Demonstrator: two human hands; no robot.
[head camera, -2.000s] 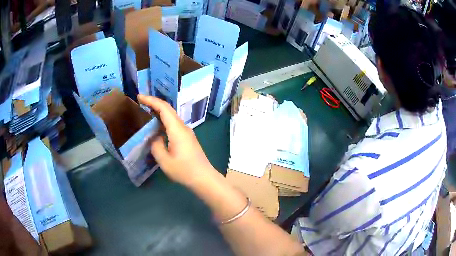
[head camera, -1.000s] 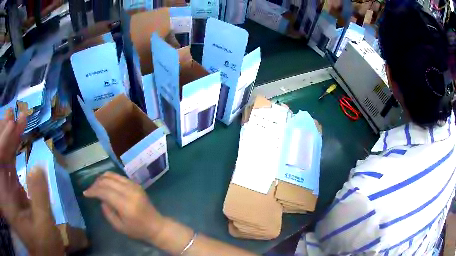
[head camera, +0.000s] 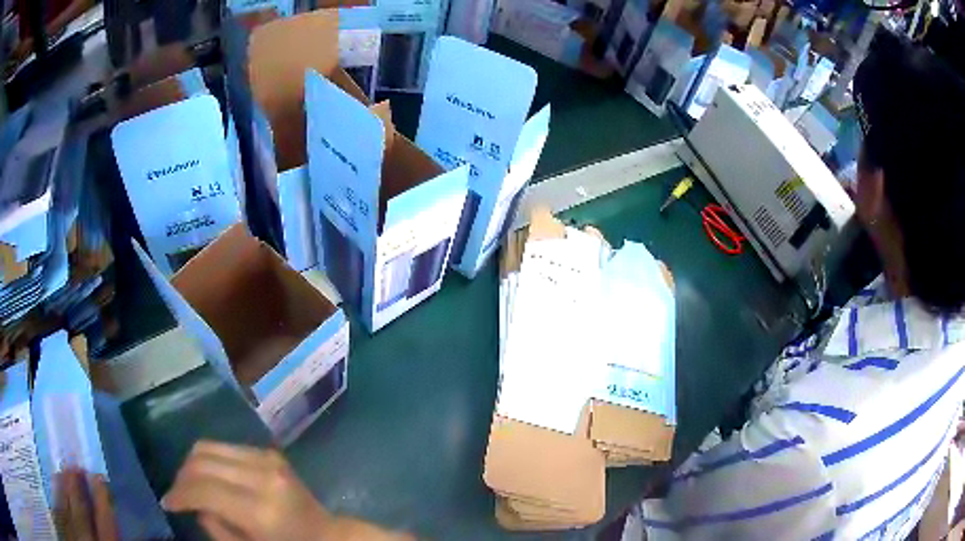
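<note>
An erected blue and white carton with a brown inside and open top stands at the left on the dark green bench. My right hand is beside its lower front end, blurred, fingers loosely curled, with nothing seen in it. My left hand is cut off by the bottom edge; its fingers lie on a blue carton blank at the lower left. Whether they grip it is unclear.
Open cartons stand behind. Stacked flat blanks lie at centre right, more at far left. A metal rail crosses the bench. Red-handled snips, a yellow-handled tool, a vented machine and a person are at right.
My right hand has let go of the erected carton and moved down and left. My left hand came into view raised at the left, then moved down onto the blank.
</note>
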